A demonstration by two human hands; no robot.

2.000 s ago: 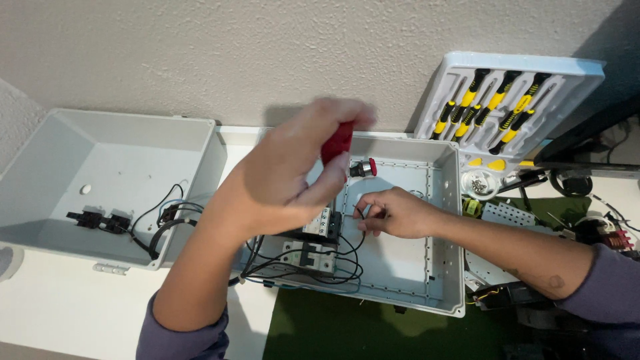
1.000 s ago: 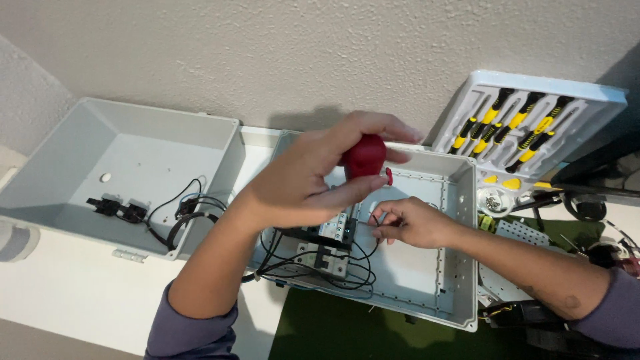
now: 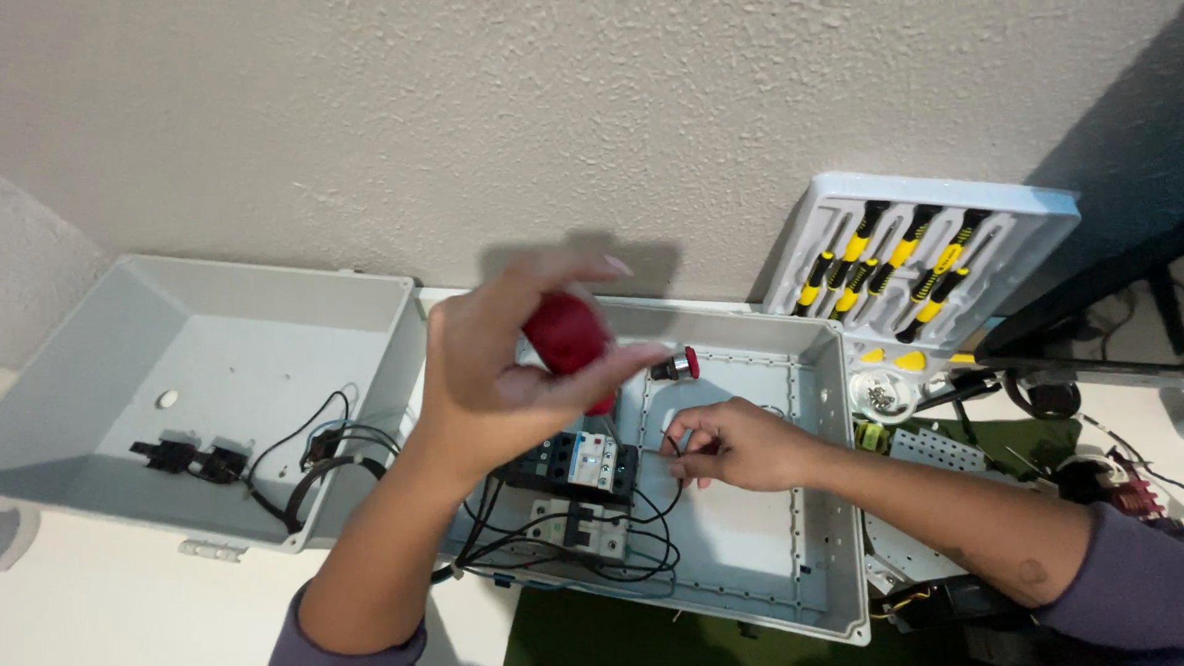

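My left hand (image 3: 518, 361) is raised over the grey plastic enclosure (image 3: 832, 481), its fingers around the red handle (image 3: 566, 333) of a screwdriver. The screwdriver's shaft points down toward the white and black DIN-rail module (image 3: 594, 460); its tip is hard to make out. To the right of that module, my right hand (image 3: 731, 444) pinches a black wire (image 3: 678, 490). Below the module sits a circuit breaker (image 3: 578, 529) with black wires looped over it. A red-capped push button (image 3: 675, 364) lies in the enclosure behind my right hand.
The enclosure's other half (image 3: 231, 342) stands at left, with black switch parts (image 3: 190, 460) and cables. Behind at right leans a tray (image 3: 1036, 208) of yellow-black precision screwdrivers (image 3: 902, 250). A dish of screws (image 3: 881, 396), a perforated metal plate (image 3: 934, 449) and a green mat (image 3: 592, 629) are nearby.
My left hand's fingers have opened and closed around the red handle, staying above the module. My right hand remains beside the module with the wire.
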